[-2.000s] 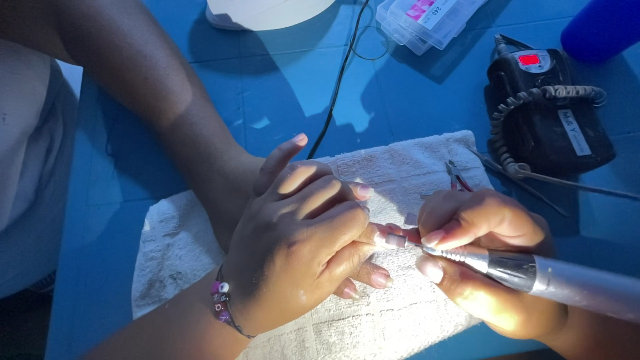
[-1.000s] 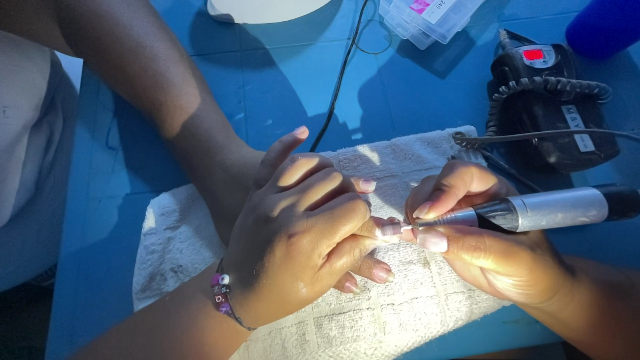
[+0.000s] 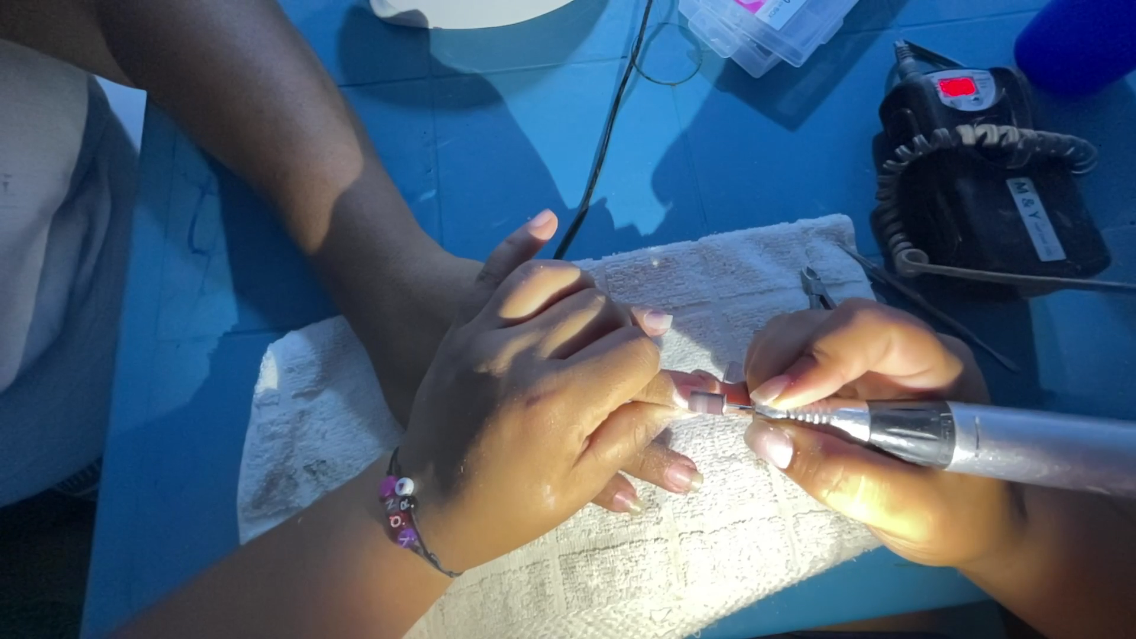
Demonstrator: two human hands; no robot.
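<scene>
My left hand [image 3: 532, 417], with a beaded bracelet at the wrist, is closed around a finger of another person's hand [image 3: 657, 466]. That person's arm comes in from the upper left, and other fingertips show around my grip. In my right hand [image 3: 852, 426] is the silver and black handpiece of an electric nail drill [image 3: 1021, 444], pinched near its front end between thumb and fingers. Its cylindrical bit [image 3: 707, 402] lies at the nail of the held finger; exact contact cannot be told. Both of my hands are over a white towel [image 3: 692, 559].
Metal nippers [image 3: 816, 289] lie on the towel behind my right hand. The black drill control unit [image 3: 985, 186] with a coiled cord stands at the upper right, near a blue object [image 3: 1078, 44]. Clear plastic boxes [image 3: 772, 31], a black cable [image 3: 612, 124] and a white base [image 3: 470, 11] are at the back.
The drill handpiece has changed its angle in my right hand, from sloping, to nearly level, to sloping slightly again. My left hand has kept its hold on the other person's finger.
</scene>
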